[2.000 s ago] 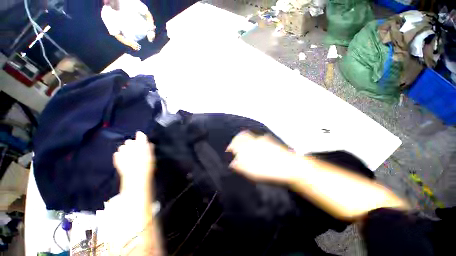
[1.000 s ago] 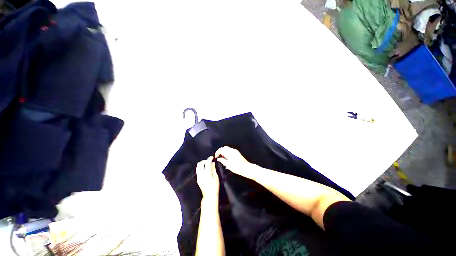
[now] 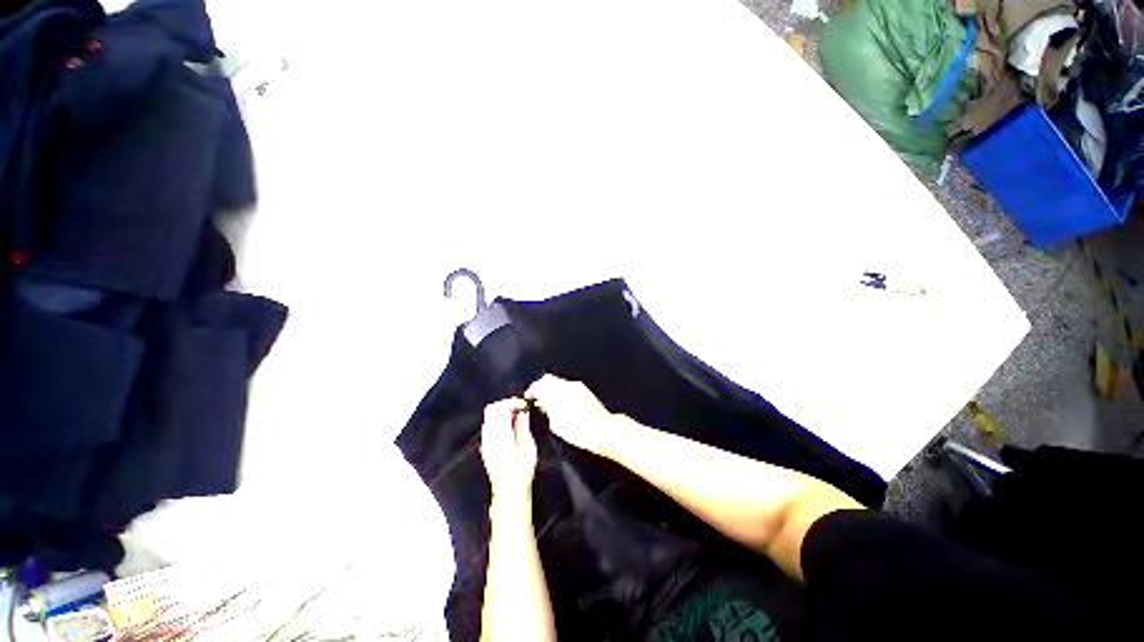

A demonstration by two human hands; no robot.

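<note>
A black sleeveless garment lies on the white table with its shoulders spread on a hanger, whose dark hook points away from me. A grey piece shows at the neckline. Fine reddish lines cross the front. My left hand and my right hand meet at the centre front below the neckline, fingertips nearly touching, both pinching the garment's front edge. Whatever small fastening or needle is between the fingertips is too small to tell.
Navy jackets are piled at the left of the white table. Thread lengths lie at the near left edge. A small dark-and-pale tool lies at the right. Beyond the table are a green sack and a blue bin.
Since the oldest frame, the black garment has come to lie spread on its hanger and both hands have come together at its front. Over the last second, they stay there with small finger movements.
</note>
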